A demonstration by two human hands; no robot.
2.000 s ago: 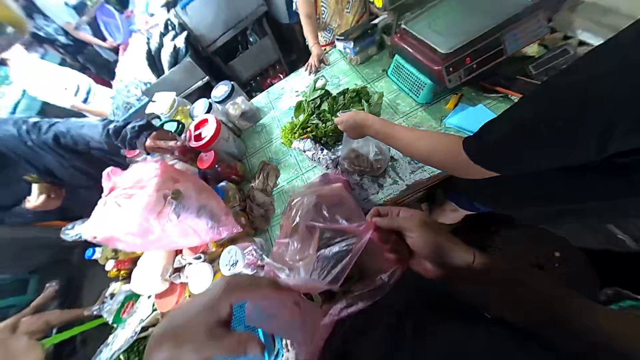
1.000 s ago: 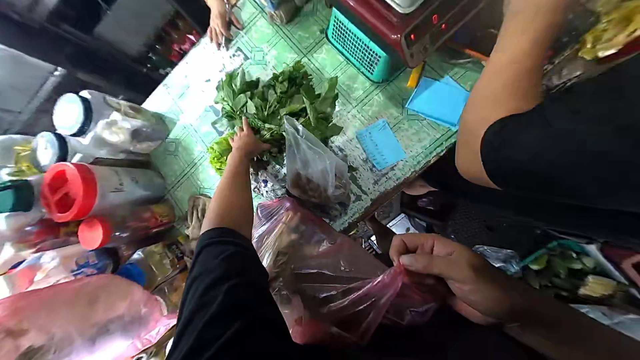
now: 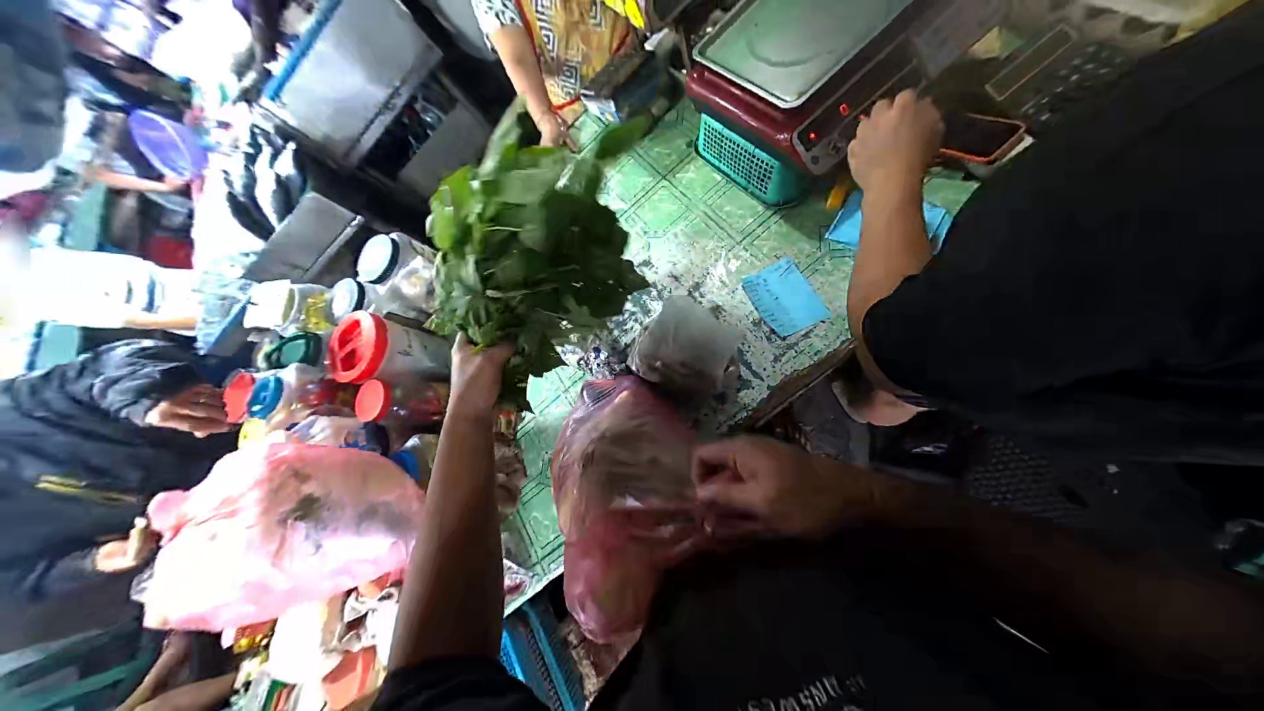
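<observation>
My left hand [image 3: 481, 370] grips a bunch of leafy greens [image 3: 533, 237] by its lower end, raised over the left part of a green-patterned table [image 3: 657, 183]. Below and to the right, my right hand [image 3: 755, 484] pinches the gathered edge of a translucent pink plastic bag [image 3: 617, 474], whose contents cannot be told. A small clear plastic bag [image 3: 686, 346] with dark contents lies on the table just above the pink one. Blue paper slips with writing [image 3: 787, 296] are to its right.
A red weighing scale [image 3: 790, 89] stands above a teal basket [image 3: 746, 163]. Another person's hand [image 3: 894, 138] is near it. Lidded jars [image 3: 390, 346] and a large pink bag [image 3: 296, 523] crowd the left. Another person's hand [image 3: 555, 128] rests at the table's far edge.
My left hand reached to the greens on the table one second ago; now it holds them raised. The other person's hand at right has moved to beside the scale. The view has shifted.
</observation>
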